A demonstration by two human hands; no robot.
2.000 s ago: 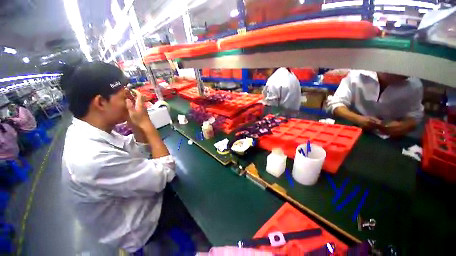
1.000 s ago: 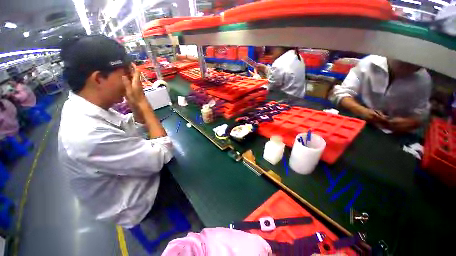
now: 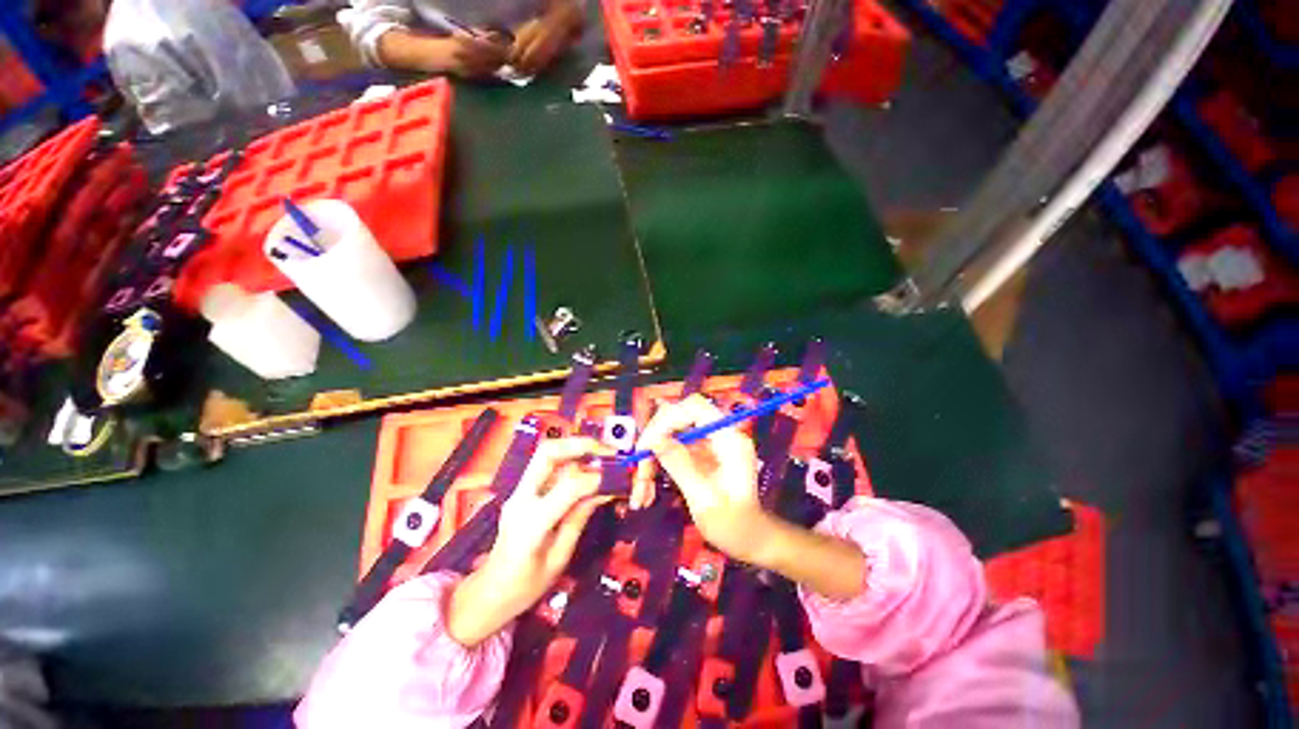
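Observation:
My left hand point(image 3: 549, 506) holds a wristwatch point(image 3: 618, 433) by its case and strap above the tray. My right hand point(image 3: 705, 463) grips a slim blue stick point(image 3: 769, 405), its lower tip at the watch held in my left hand. The fingers hide part of that watch. An orange-red tray point(image 3: 403, 463) lies below, bearing slanted rows of watches with dark purple-black straps. One watch with a pale square case point(image 3: 415, 521) lies at the tray's left side.
Beyond the yellow-edged strip stand a white cup point(image 3: 349, 278) with blue sticks, a white bottle point(image 3: 265, 332), loose blue sticks point(image 3: 503, 294) and a shiny clip point(image 3: 564, 323). An empty red tray point(image 3: 406, 160) lies behind. Another person's hands point(image 3: 492, 51) are across the bench.
The view has swung right and down onto the tray. The neighbouring worker is out of view. Both my hands now show, holding a watch and a blue stick; before, only a pink sleeve showed.

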